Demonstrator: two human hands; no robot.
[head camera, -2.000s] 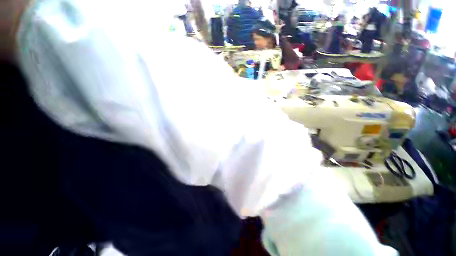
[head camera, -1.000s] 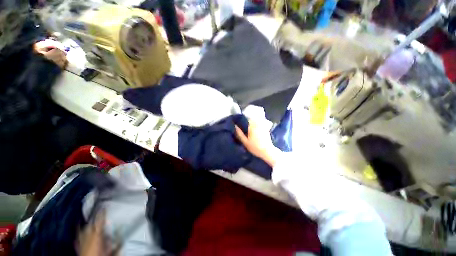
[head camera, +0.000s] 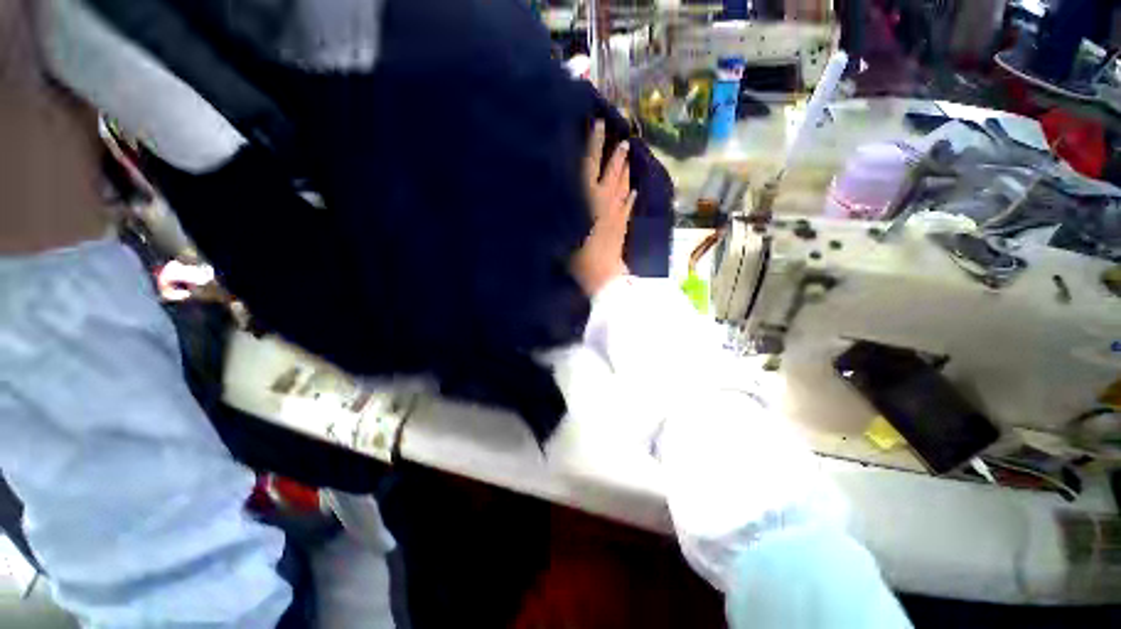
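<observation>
A large dark navy garment (head camera: 455, 184) with grey and white parts is raised close in front of me and fills the upper left and middle. My right hand (head camera: 605, 215) lies against its right side, fingers straight and slightly apart; I see no clear pinch on the cloth. My left hand or wrist (head camera: 47, 160) is large, blurred and cut off at the left edge, above its pale blue sleeve; its fingers do not show. The garment's lower edge hangs over the white machine table (head camera: 602, 473).
The cream sewing machine (head camera: 1045, 326) stands right of the garment, with a black phone (head camera: 920, 406) and yellow pad (head camera: 883, 433) before it. Behind are a lilac lidded cup (head camera: 870, 182) and a blue and white can (head camera: 727, 101). A lime tag (head camera: 697, 290) hangs at the machine head.
The navy garment now rises high in front of the camera and hides the neighbouring machine. My right hand has moved up with it. My left hand has moved from the bin to the upper left.
</observation>
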